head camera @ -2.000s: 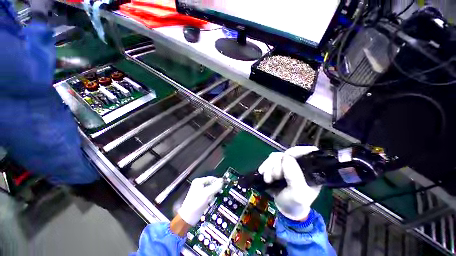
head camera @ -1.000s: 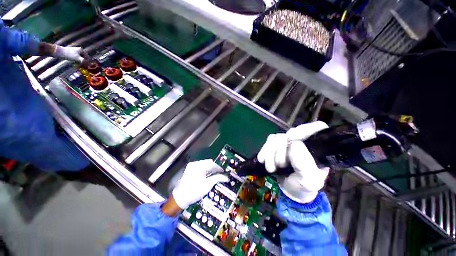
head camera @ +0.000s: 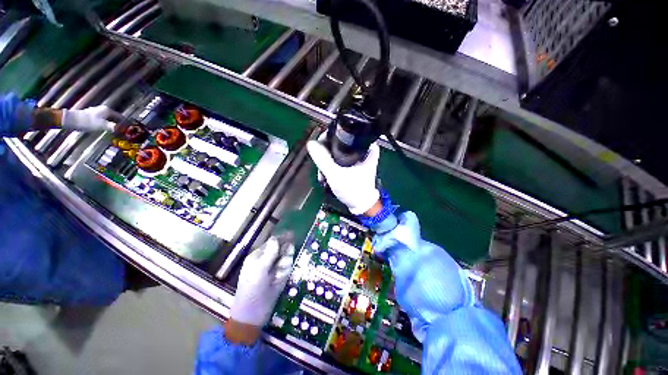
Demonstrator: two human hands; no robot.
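Note:
The transformer board (head camera: 322,282) lies on a green carrier pallet (head camera: 439,198) in front of me, with white strips, round pale-topped parts and a column of amber blocks. My right hand (head camera: 350,176), in a white glove, grips the electric screwdriver (head camera: 354,132), which stands roughly upright beyond the board's far edge; its tip is hidden. My left hand (head camera: 265,282), white-gloved, is at the board's left edge with fingers curled; whether it holds anything small cannot be told.
The toroid board (head camera: 212,165) lies on another pallet at the left, with another worker's gloved hand (head camera: 88,119) at its rings. Metal rollers (head camera: 260,212) run between the pallets. A shelf (head camera: 487,69) with a black screw tray (head camera: 410,26) stands beyond. A cable hangs above the screwdriver.
My right hand has lifted the screwdriver away from the board, moved it up and left, and turned it from lying sideways to upright. My left hand has drawn back to the board's left edge.

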